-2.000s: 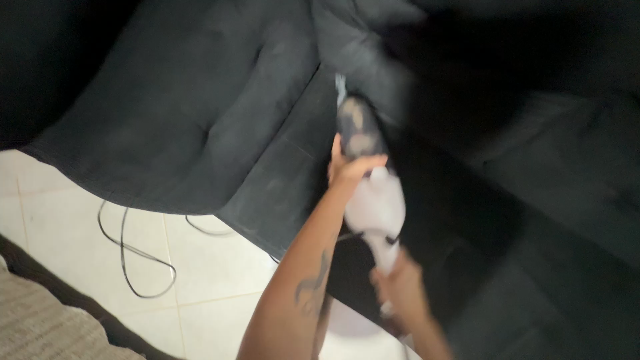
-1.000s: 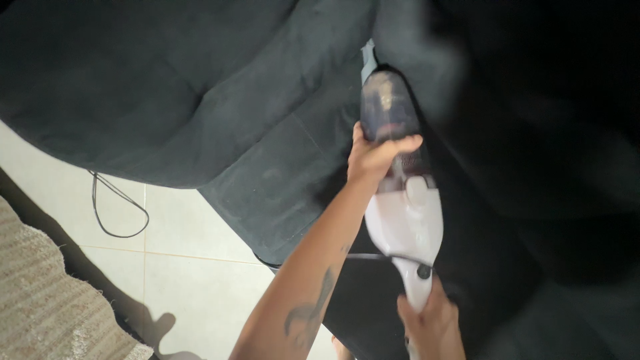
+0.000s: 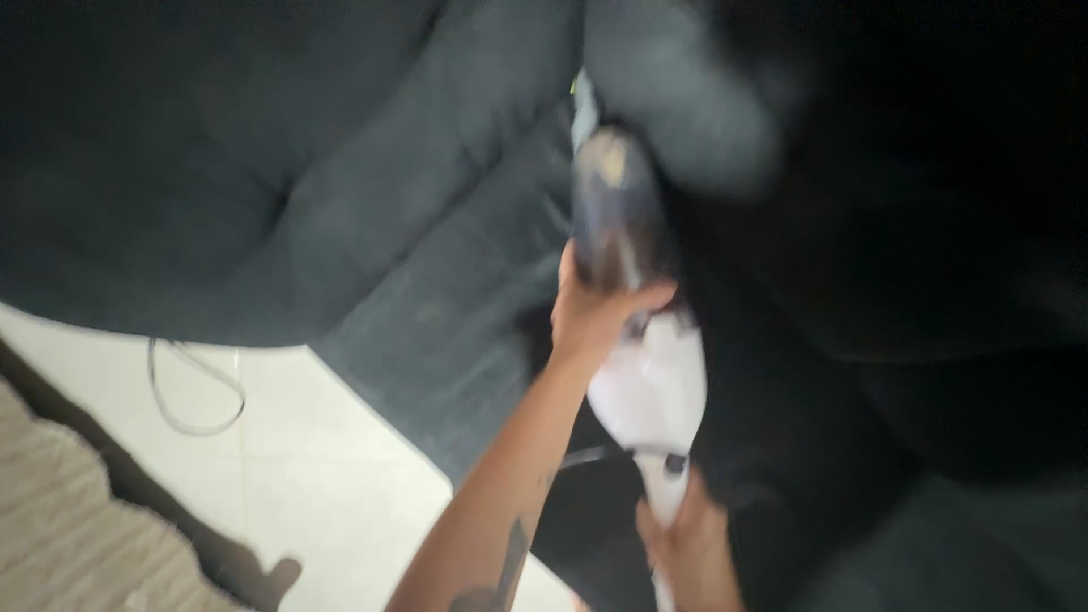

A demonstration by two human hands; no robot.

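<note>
A white handheld vacuum cleaner (image 3: pixel 653 387) with a translucent dark dust container (image 3: pixel 616 204) lies over a dark upholstered sofa (image 3: pixel 425 314). My left hand (image 3: pixel 599 310) is closed round the container near its joint with the white body. Lower down, my right hand (image 3: pixel 684 527) grips the narrow handle. A pale nozzle (image 3: pixel 584 110) extends from the front of the container into the crease between the sofa's cushions; its very tip is hard to make out. Both hands and the vacuum are somewhat blurred.
A dark cable (image 3: pixel 195 425) lies in a loop on the pale tiled floor (image 3: pixel 340 459) at the left. The wavy edge of a beige textured rug (image 3: pixel 59 501) shows at the lower left. Dark sofa cushions rise on both sides of the vacuum.
My hands hold the vacuum in all the frames, and its nozzle stays around the cushion crease. The view has shifted closer to the sofa.
</note>
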